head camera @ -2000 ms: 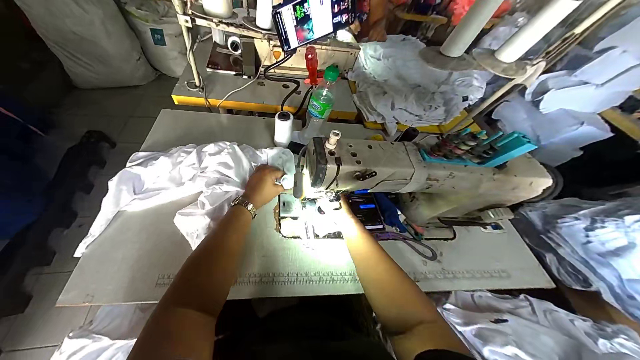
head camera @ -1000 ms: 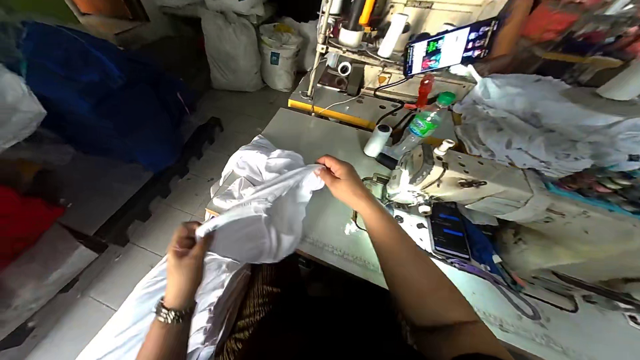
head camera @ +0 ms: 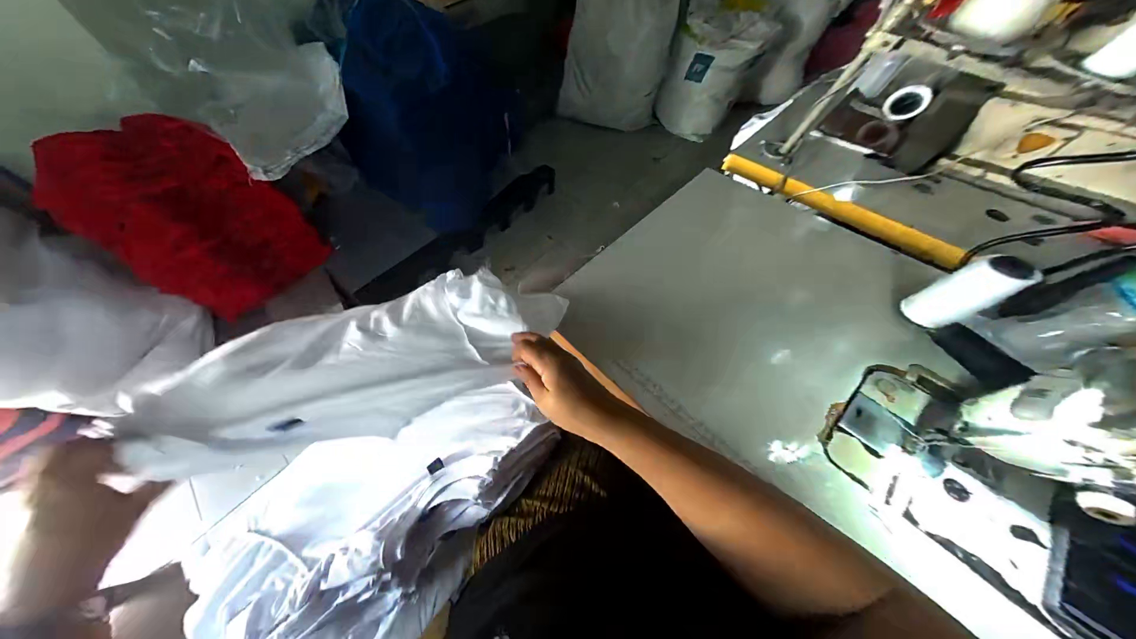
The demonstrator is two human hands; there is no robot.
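Note:
A white fabric garment (head camera: 355,364) with a small dark mark is stretched out to the left of the table. My right hand (head camera: 555,382) pinches its right end by the table's edge. My left hand (head camera: 80,524), blurred by motion, is at the garment's left end; its fingers cannot be made out. Below lies a pile of white garments (head camera: 373,524), beside my lap. The sewing machine (head camera: 1047,426), its lamp lit, is at the right, away from both hands.
The grey sewing table (head camera: 737,293) spans the middle right. A white thread cone (head camera: 967,288) and a phone (head camera: 1096,559) are by the machine. Red cloth (head camera: 177,213), a blue bag (head camera: 426,98) and white sacks (head camera: 617,62) stand beyond, on the left and at the back.
The view has swung left. The white garment, on the table two seconds ago and lifted between both hands one second ago, is now over the pile beside the table, spread wider.

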